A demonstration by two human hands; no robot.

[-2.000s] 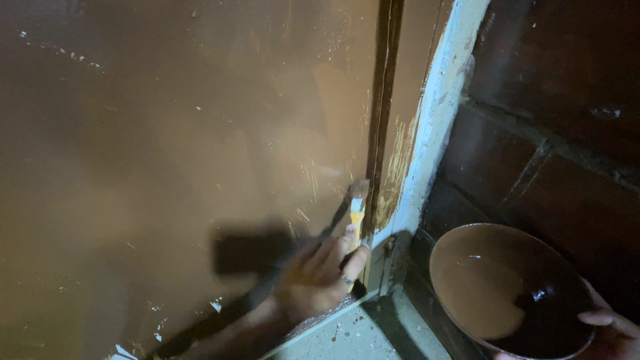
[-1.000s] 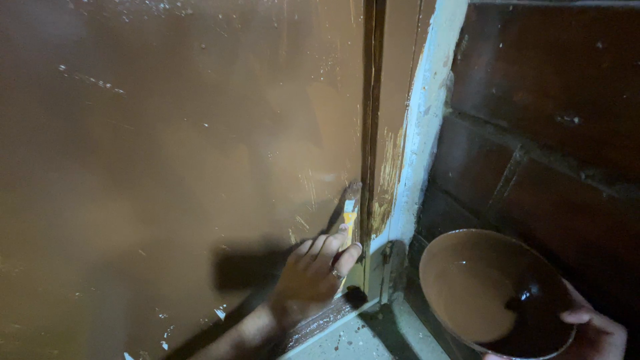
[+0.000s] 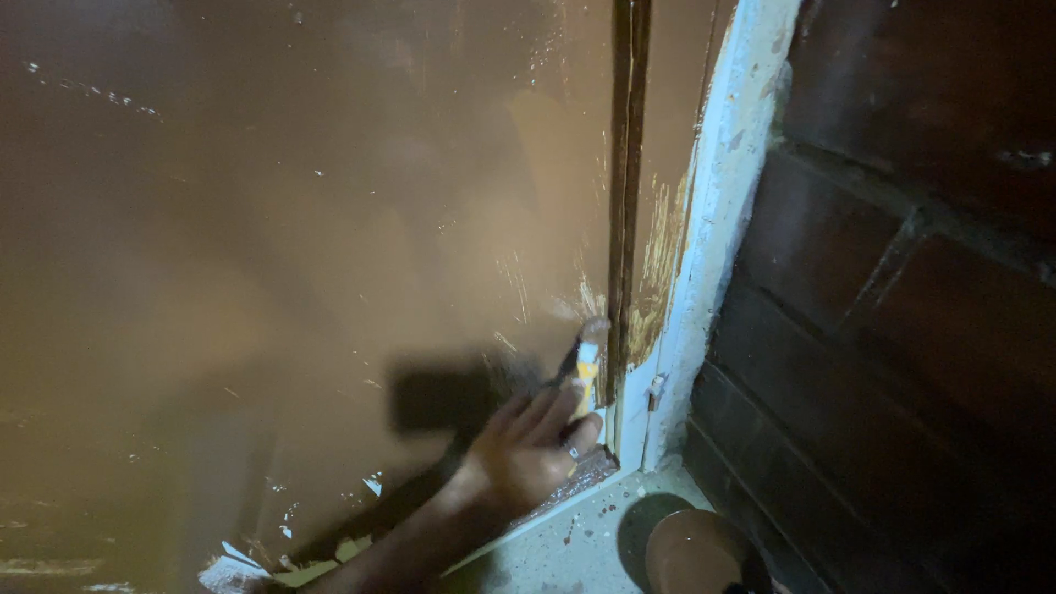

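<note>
My left hand [image 3: 528,454], with a ring on a finger, grips the yellow handle of a paintbrush [image 3: 586,363]. The brown-coated bristles touch the brown-painted door panel [image 3: 371,247], just left of a dark vertical moulding [image 3: 627,198]. A bowl of brown paint [image 3: 697,549] shows at the bottom edge, right of my left hand and partly cut off. Only a sliver of my right hand [image 3: 777,586] shows at the bowl's right rim; the rest is out of view. Streaky, thinly covered patches lie right of the moulding, and pale spots show low on the panel.
A light blue, chipped door frame [image 3: 714,206] runs down the right side of the door. Beyond it stands a dark brick wall [image 3: 907,330]. The speckled floor [image 3: 577,544] meets the door's lower edge. Shadows of the hand and brush fall across the panel.
The bowl has moved down in the view, so that it and my right hand are largely cut off. My left hand stays low beside the moulding with the brush in it.
</note>
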